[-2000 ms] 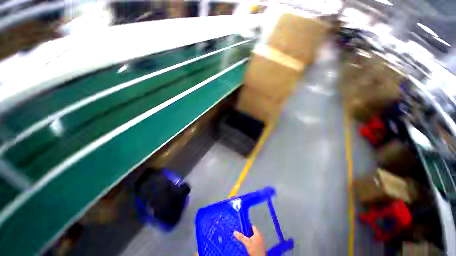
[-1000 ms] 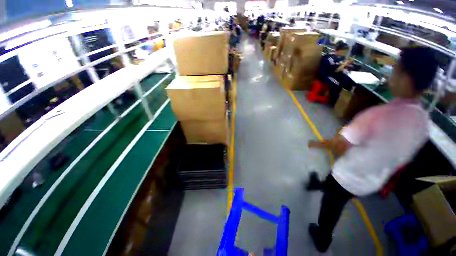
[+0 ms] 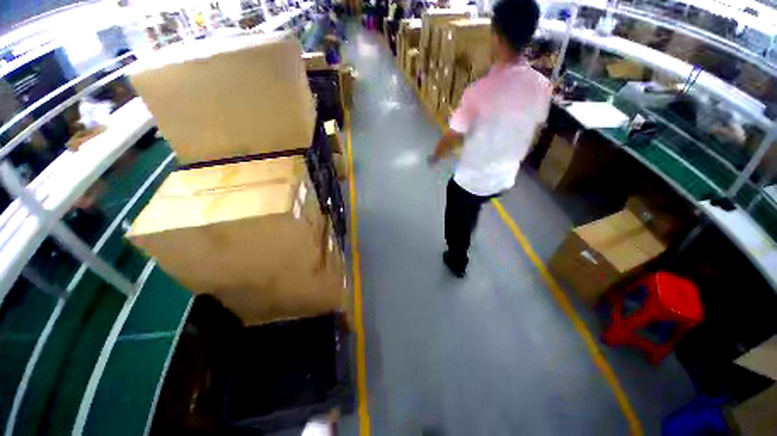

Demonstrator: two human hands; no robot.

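Neither of my hands can be made out. Nearest me on the left, a large tan carton [image 3: 247, 247] with white labels stands above a black crate [image 3: 285, 366]. Another big carton [image 3: 230, 98] rests on top of that carton. A small pale patch shows at the bottom edge beside the crate; I cannot tell what it is. The blue stool carried earlier is not in view in front of me.
A person [image 3: 503, 128] in a pink and white shirt stands ahead in the aisle, between yellow lines. On the right are a red stool [image 3: 656, 311], a carton [image 3: 609, 247], a blue object [image 3: 699, 417] and a green bench [image 3: 673, 166]. A green-topped line [image 3: 136, 341] runs left.
The view has moved forward along the aisle, bringing the stacked cartons close. The blue stool and my hand have left the picture. The person is now farther ahead.
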